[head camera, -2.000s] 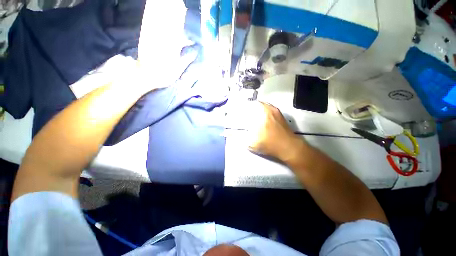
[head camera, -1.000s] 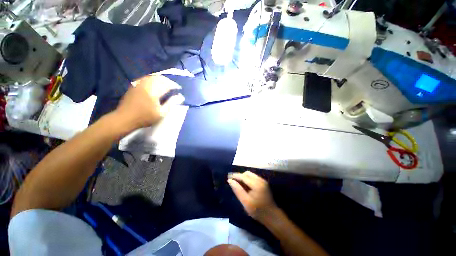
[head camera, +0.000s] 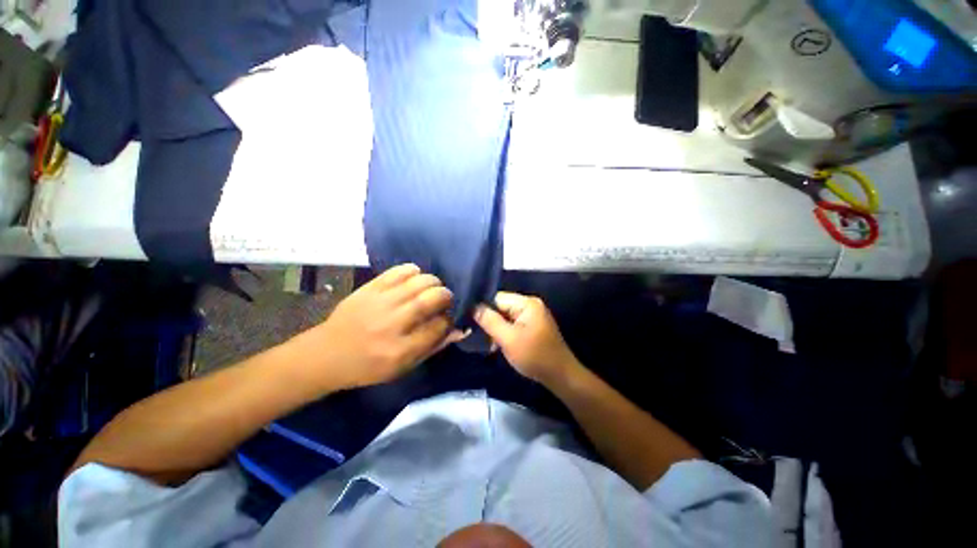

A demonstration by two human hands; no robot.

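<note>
A long navy cloth panel [head camera: 434,171] runs from the presser foot [head camera: 522,66] toward me and over the table's front edge. Its right edge looks folded. My left hand [head camera: 402,323] grips the panel's lower end from the left. My right hand [head camera: 525,334] pinches the same end at its right edge, close beside my left hand. Both hands are in front of the table edge. The cloth near the foot is partly washed out by lamp glare.
More navy cloth [head camera: 188,182] lies at the left and hangs over the edge. A black flat rectangle [head camera: 666,73] lies on the machine bed. Scissors [head camera: 820,195] with red and yellow loops lie at the right, below a blue control panel [head camera: 905,45]. Another scissors handle [head camera: 49,145] shows far left.
My left hand has come down from the table to the panel's lower end. My right hand, earlier beside the foot, then below the edge, now holds the cloth. The view has tilted downward.
</note>
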